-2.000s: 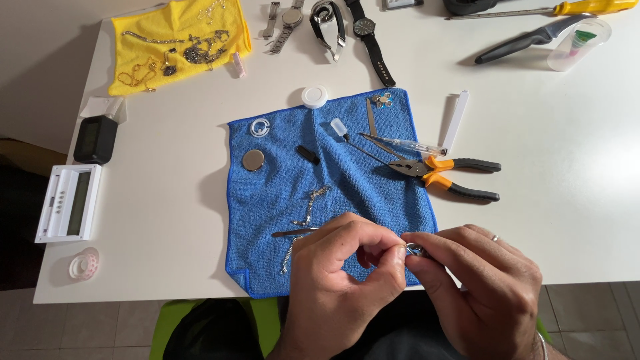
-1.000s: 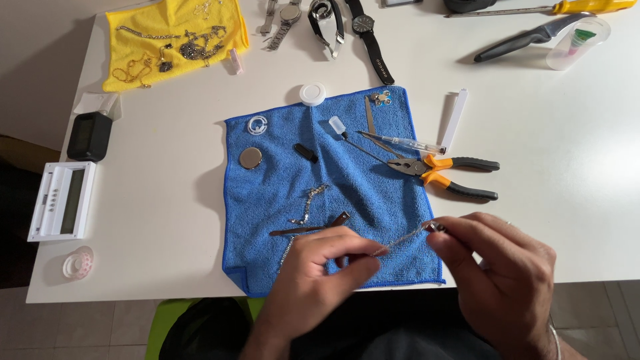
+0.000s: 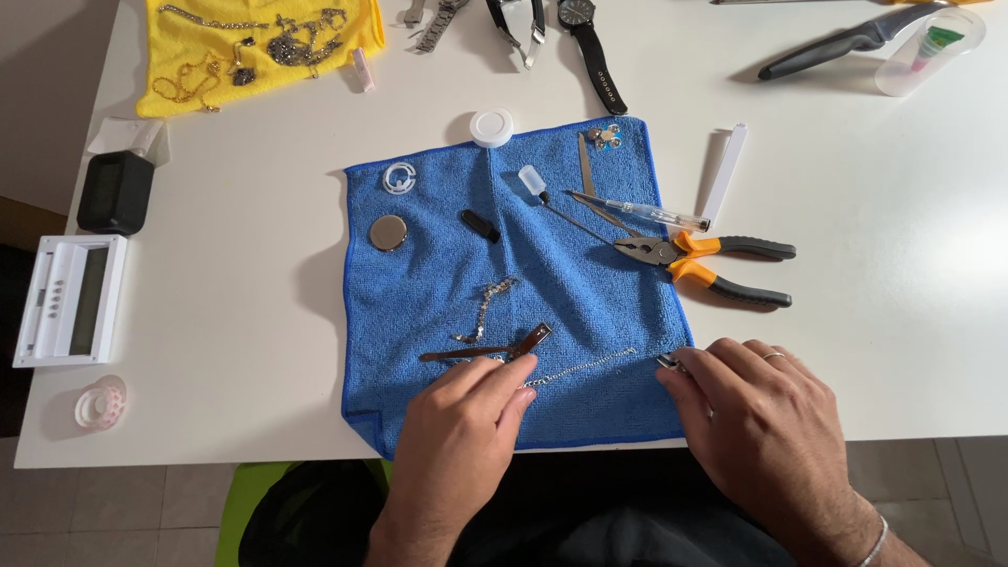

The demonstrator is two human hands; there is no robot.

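Note:
My left hand [image 3: 465, 425] has its thumb and forefinger at the end of a thin silver chain [image 3: 587, 365] that runs rightward over the blue cloth [image 3: 425, 291]. Just above those fingers lies a nail clipper [image 3: 531, 339] with its lever swung out; whether they touch it I cannot tell. My right hand [image 3: 748, 402], a ring on one finger, pinches a small metal piece [image 3: 672, 362] at the cloth's right edge. A chunkier silver bracelet [image 3: 484, 309] rests above the clipper. Orange-and-black pliers [image 3: 677, 256] lie with parted handles across the cloth's right edge.
A clear-handled screwdriver [image 3: 646, 213], tweezers [image 3: 585, 165], a coin cell [image 3: 388, 233] and a white cap [image 3: 492, 126] lie farther up. Jewellery sits on a yellow cloth [image 3: 220, 47] back left. A knife [image 3: 850, 43] is back right, a white digital clock [image 3: 71, 299] at left.
My hands have moved apart. The chain stretched between them one second ago now lies on the blue cloth, its right end free of my right hand.

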